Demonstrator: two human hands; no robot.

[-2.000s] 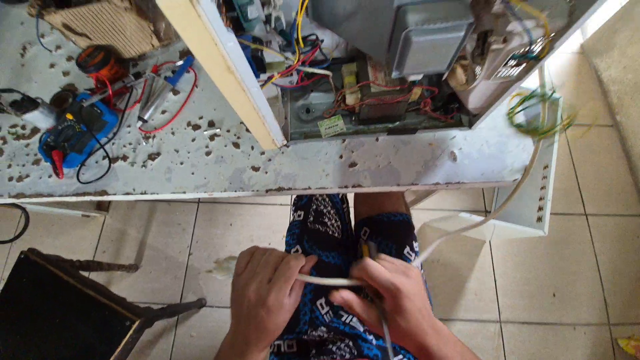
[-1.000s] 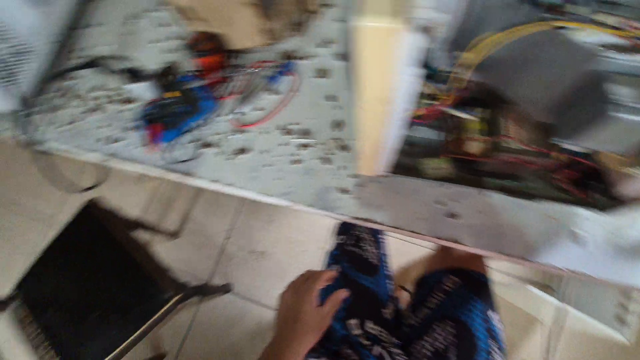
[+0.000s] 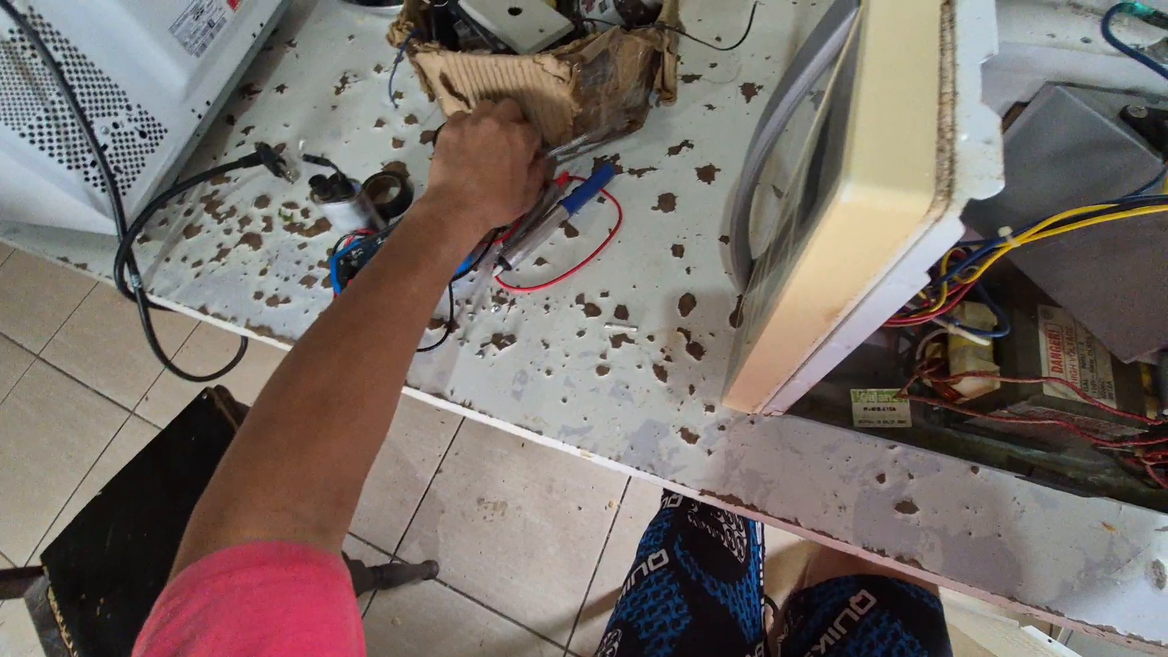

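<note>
My left hand (image 3: 488, 164) reaches over the worn white tabletop, against the front of a torn cardboard box (image 3: 502, 78). Its fingers are curled and point away, and whether they hold anything is hidden. Just right of it lie a blue-ended tool (image 3: 584, 192) and a red wire (image 3: 611, 239). A blue multimeter (image 3: 351, 260) is partly covered by my forearm. A roll of dark tape (image 3: 391, 192) and a small cylindrical part with a dark top (image 3: 339, 199) lie to the left. My right hand is out of view.
An opened microwave oven with its transformer (image 3: 1077, 365) and loose wires stands at the right, its door (image 3: 844, 219) swung out. At the left are a perforated white casing (image 3: 109, 109) and a black power cord (image 3: 146, 301) hanging over the table edge. A black stool (image 3: 137, 511) stands below.
Two seconds ago both hands held a pale cable over my lap. My left hand has since moved up and away to the box, and my right hand has left the view. The view has swung left.
</note>
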